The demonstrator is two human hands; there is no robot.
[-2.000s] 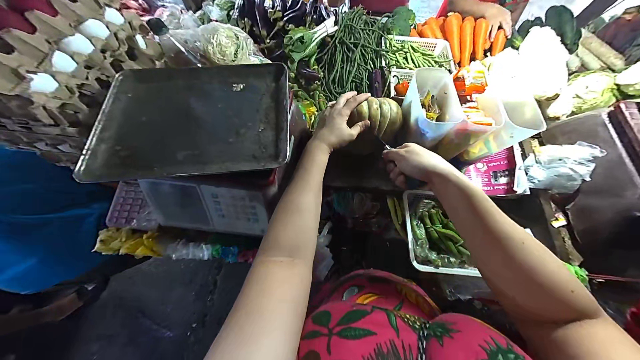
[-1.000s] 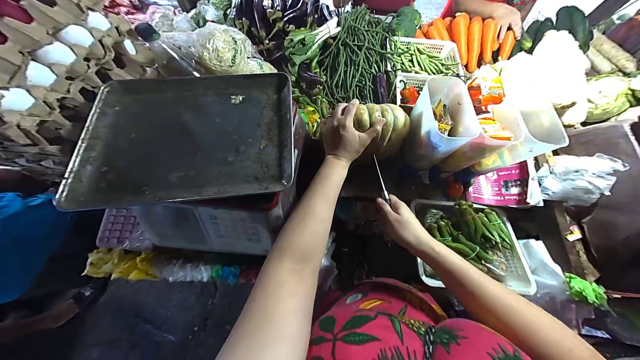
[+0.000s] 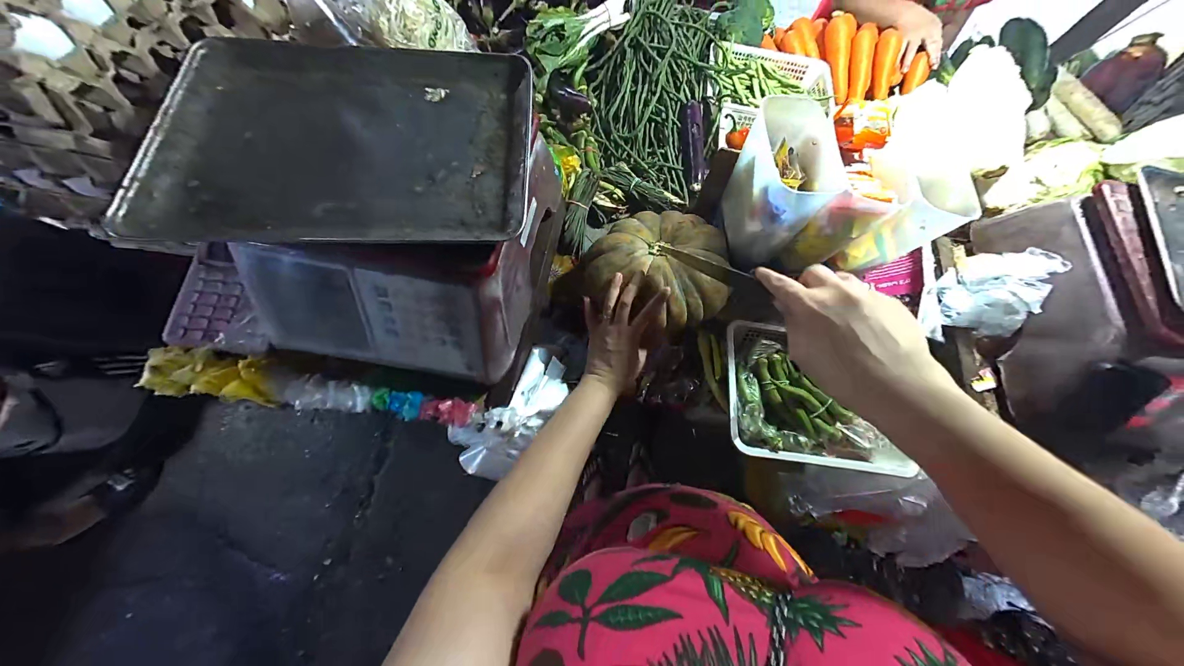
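A ribbed green-brown squash (image 3: 689, 294) lies with its stem end facing up, near the middle of the view. My left hand (image 3: 618, 338) rests on its near left side, fingers spread against the rind. In my right hand (image 3: 837, 319), at the squash's right, is a knife (image 3: 708, 265); its blade lies over the top of the squash with the tip near the stem. Whether the edge has entered the rind cannot be told. My right fingers hide the knife's handle.
A metal tray (image 3: 324, 148) tops a weighing scale (image 3: 416, 314) at left. Beyond the squash lie string beans (image 3: 647, 102). Plastic containers (image 3: 777, 185) stand at right, above a white basket (image 3: 740, 398) of green vegetables. Another person's hand (image 3: 920, 37) is by the carrots (image 3: 860, 60).
The squash now shows its stem end upward. My left hand has moved from its top to its near side, and the knife, earlier held beside the squash, now lies over it.
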